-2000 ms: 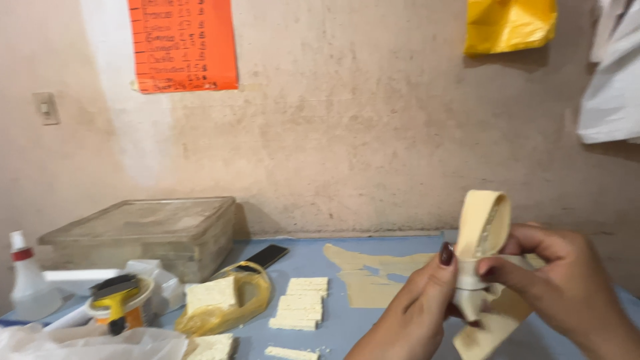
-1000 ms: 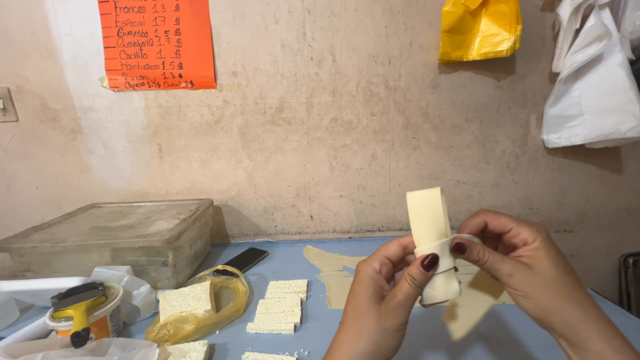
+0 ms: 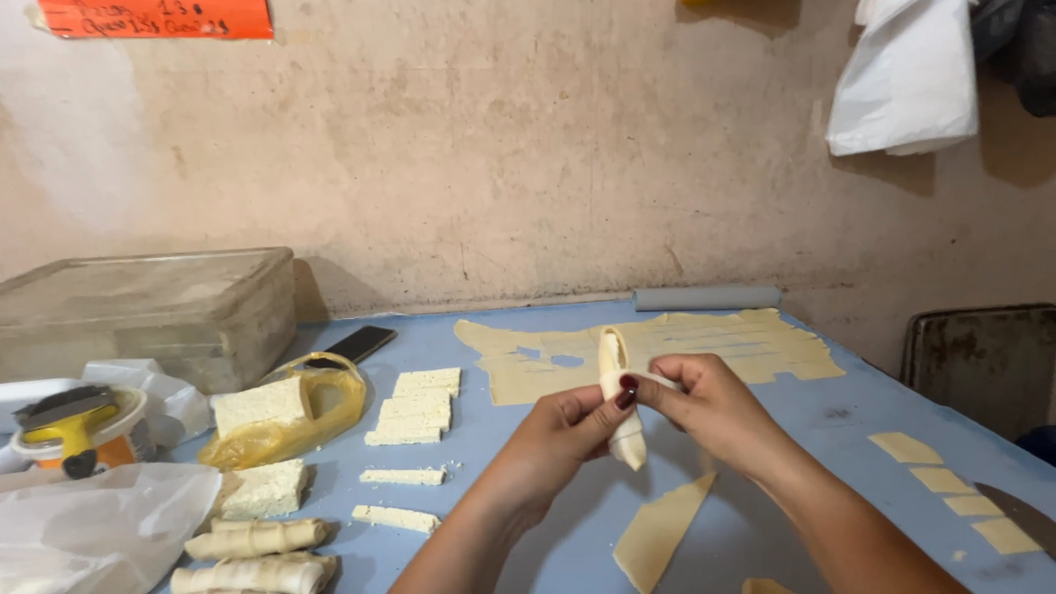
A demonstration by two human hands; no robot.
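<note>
My left hand (image 3: 569,425) pinches a dough-wrapped cheese stick (image 3: 623,396) above the blue table (image 3: 569,544). My right hand (image 3: 701,396) grips the free end of the dough strip wound around it, close by my left thumb. At the top the dough forms a loop with pale filling inside; the lower end tapers. Below my hands lies a loose dough piece (image 3: 664,532). Behind them is a rolled-out dough sheet (image 3: 701,338) with cut lines and holes. White cheese sticks (image 3: 414,408) lie to the left. Wrapped rolls (image 3: 260,538) sit at the lower left.
A cheese block (image 3: 260,408) rests in a yellow plastic bag. Behind stand a lidded plastic box (image 3: 157,313) and a phone (image 3: 357,344). A grey tube (image 3: 705,299) lies along the wall. Small dough pieces (image 3: 906,449) lie at right beside a dark blade-like edge. A tub (image 3: 124,421) stands left.
The dough strip is wound farther down the stick, and its lower end now tapers. My right hand has drawn the strip's free end out to the right. The view has shifted right and down.
</note>
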